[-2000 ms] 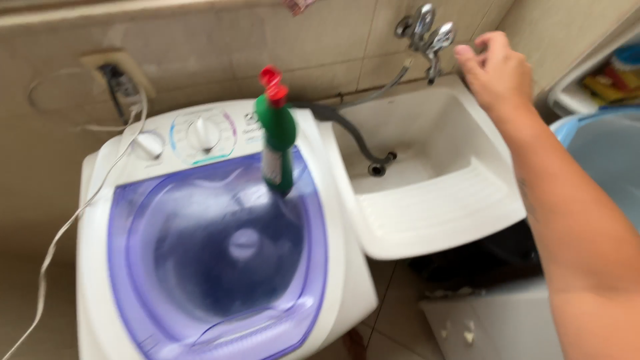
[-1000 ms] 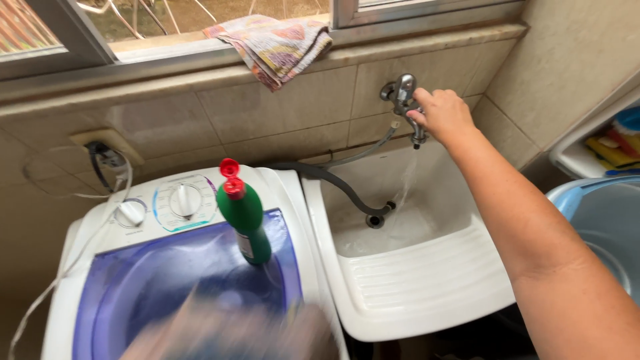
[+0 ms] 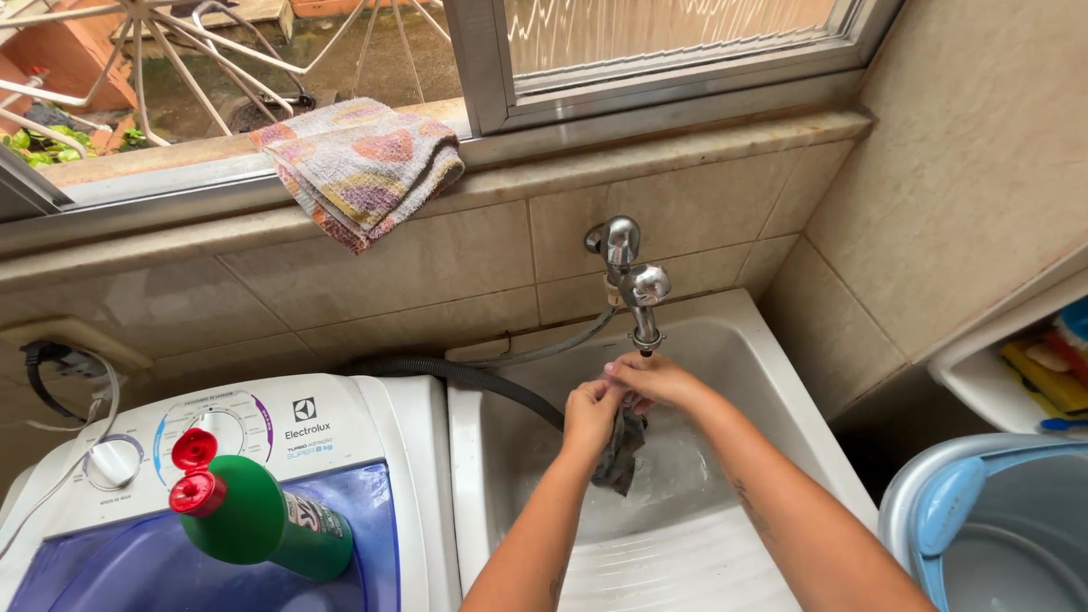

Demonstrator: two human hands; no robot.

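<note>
Both my hands are together under the chrome tap, over the basin of the white laundry sink. My left hand and my right hand pinch the top of a dark wet cloth, which hangs down between them into the basin. Water shows around the cloth and on the basin floor. A green bottle with its red flip cap raised stands on the purple lid of the Electrolux washing machine, left of the sink.
A patterned towel lies over the window sill. A grey corrugated hose runs from behind the machine into the sink. At the right are a blue bucket and a white shelf with sponges. A plug and cable are at the left wall.
My right hand has moved down from the tap handle to the cloth under the spout. My left hand, out of view two seconds ago, now holds the cloth too. The view has shifted toward the sink.
</note>
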